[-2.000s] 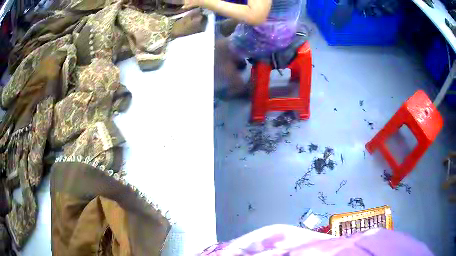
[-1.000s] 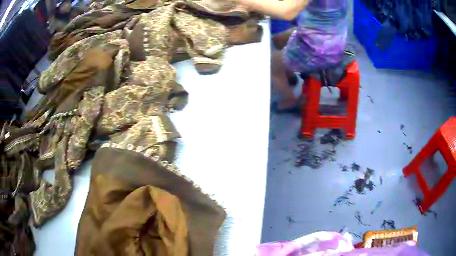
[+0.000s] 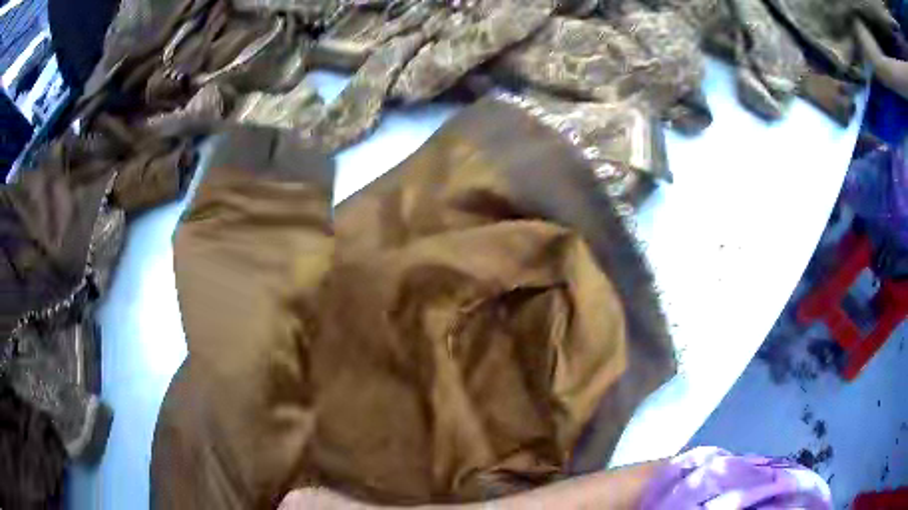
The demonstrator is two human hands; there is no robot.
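Note:
A garment (image 3: pixel 378 369) lies on the table in front of me with its smooth rust-brown lining up. A sleeve-like part with a dark end band points away at its left. A wide dark olive-brown band (image 3: pixel 637 289) with a pale toothed lace edge curves round its right side. My right forearm, in a purple and white sleeve, crosses the bottom edge. Only the edge of my right hand (image 3: pixel 311 499) shows on the garment; its fingers are cut off and its hold cannot be seen. My left hand is not in view.
Matching paisley garments (image 3: pixel 597 55) are heaped along the table's (image 3: pixel 737 199) far side; more lie at the left. A red stool (image 3: pixel 861 304) stands on the floor at the right, with dark clippings around it. Part of another person shows at the top right edge.
The view has swung left, so the garment sits further right and higher and its sleeve-like part shows. My right forearm has come in at the bottom.

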